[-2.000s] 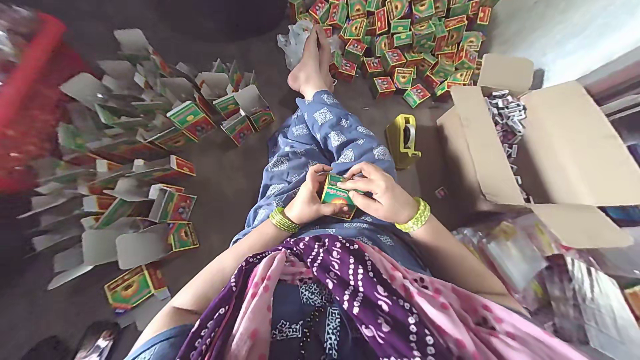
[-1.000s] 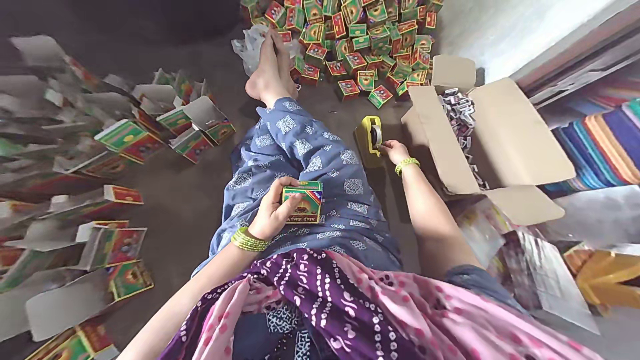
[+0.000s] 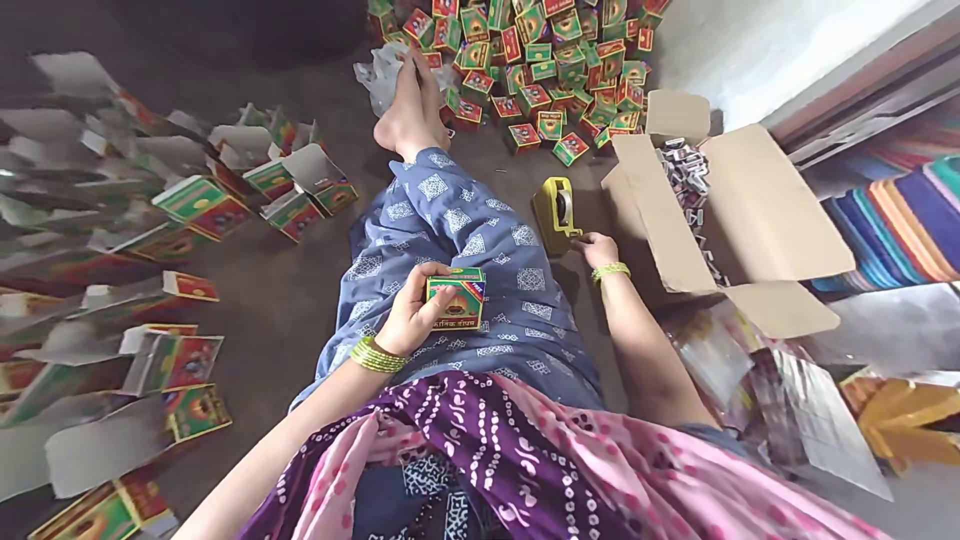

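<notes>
Held upright over my lap, a small green and red printed cardboard box [image 3: 463, 309] is gripped between the thumb and fingers of my left hand [image 3: 418, 307]. A yellow tape dispenser [image 3: 555, 206] with a roll of tape stands on the floor beside my knee. At the dispenser's near, cutting end is my right hand [image 3: 597, 250], its fingertips bent together there; whether a piece of tape is between them is too small to tell. Both wrists wear green bangles.
Closed printed boxes [image 3: 551, 124] lie in a heap past my feet, near a plastic bag [image 3: 384, 75]. Many open-flapped boxes [image 3: 202, 206] stand on the left. An open carton [image 3: 772, 210] holding small packets is on the right, beside folded cloths [image 3: 900, 217] and plastic packaging [image 3: 810, 405].
Two seconds ago both hands were on the small box over my lap. My right hand has since left it and reached right to the tape dispenser, while my left hand keeps the box.
</notes>
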